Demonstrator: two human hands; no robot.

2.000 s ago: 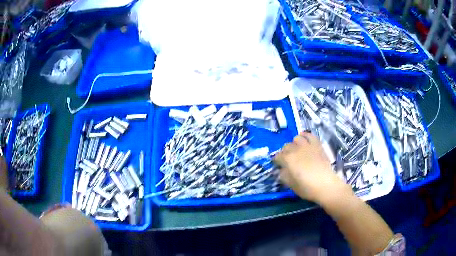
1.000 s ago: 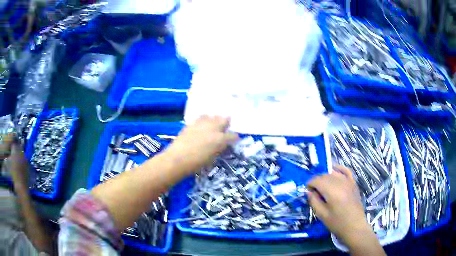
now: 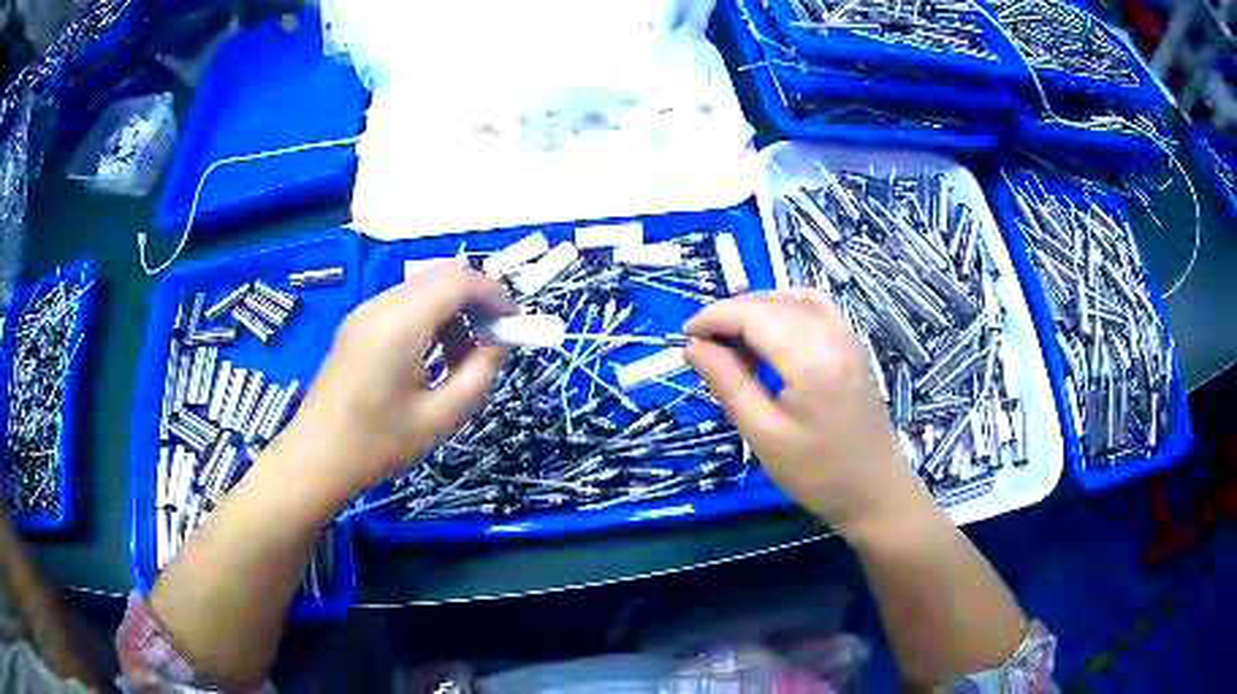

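Note:
My left hand holds a white plastic sleeve between thumb and fingers, above the centre blue tray. My right hand pinches the dark end of a thin rod. The rod runs level from my right fingertips to the white sleeve; whether its tip is inside the sleeve is too small to tell. Below lie heaped thin rods with dark ends, and several white sleeves lie along the tray's far edge.
The left blue tray holds short metal tubes. A white tray and a right-hand blue tray hold rod-and-tube pieces. Stacked blue trays stand back right. A white sheet lies behind the centre tray. Another person's arm shows lower left.
My left hand has come back from the centre tray's far edge with a white sleeve. My right hand has risen from the rods with one rod. The two hands now face each other.

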